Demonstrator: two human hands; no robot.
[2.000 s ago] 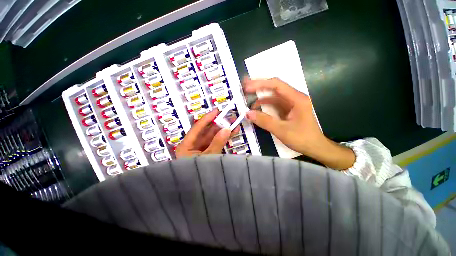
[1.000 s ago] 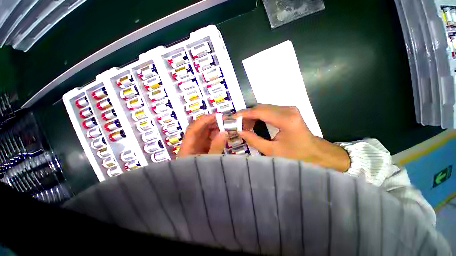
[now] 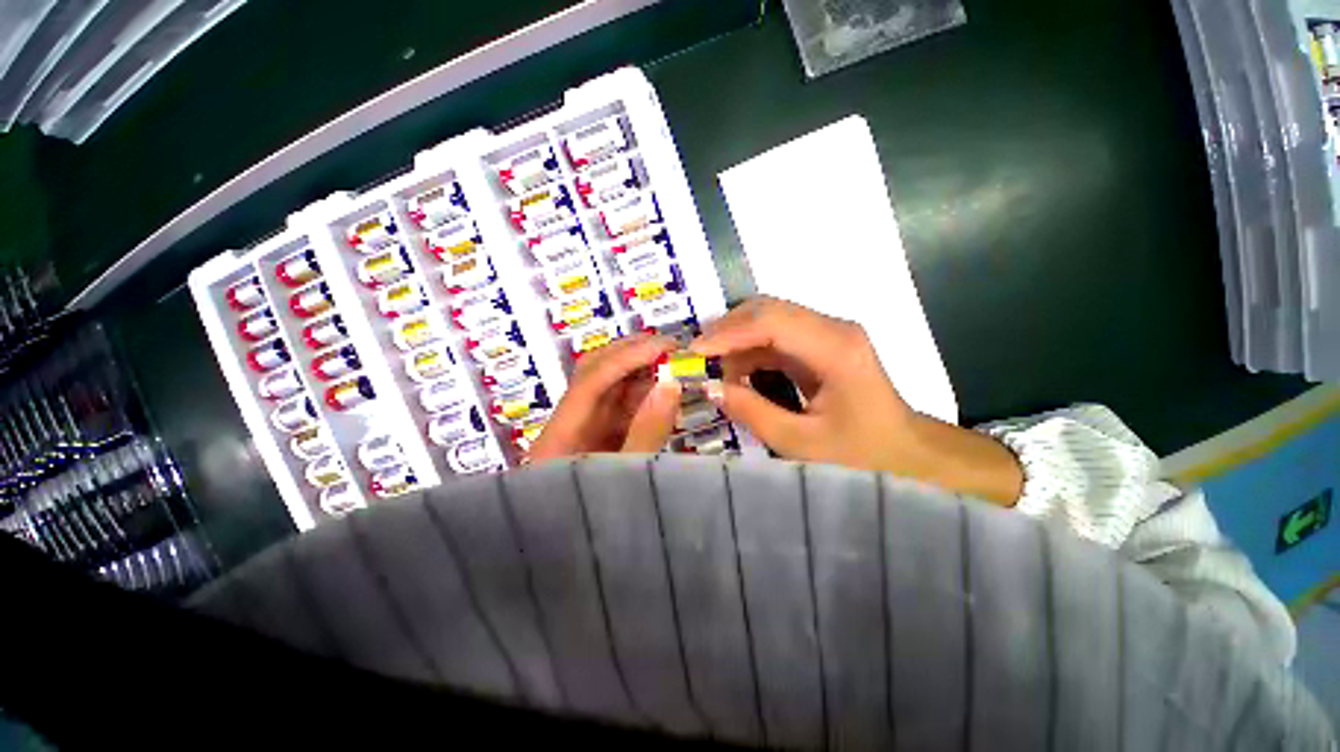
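Note:
My left hand (image 3: pixel 610 400) and my right hand (image 3: pixel 823 385), both bare, hold one small cylinder (image 3: pixel 686 367) between their fingertips, over the lower right part of the tray. The cylinder shows a yellow band, red at its left end and black at its right end. The white blister tray (image 3: pixel 647 110) lies tilted on the dark green mat, with columns of similar cylinders in its pockets. A plain white sheet (image 3: pixel 823 221) lies flat to the right of the tray. My fingers hide part of the cylinder and some pockets.
A greyish see-through square (image 3: pixel 879 27) lies at the far edge. Stacked clear trays stand at right (image 3: pixel 1249 191) and at upper left (image 3: pixel 88 66). Dark fixtures with shiny parts (image 3: pixel 96 470) are at left. A grey striped garment (image 3: pixel 735 588) covers the near side.
The white strip that stood out between my fingertips now appears wrapped down or hidden, and the cylinder's yellow band shows. My right hand has come down and left to meet my left hand.

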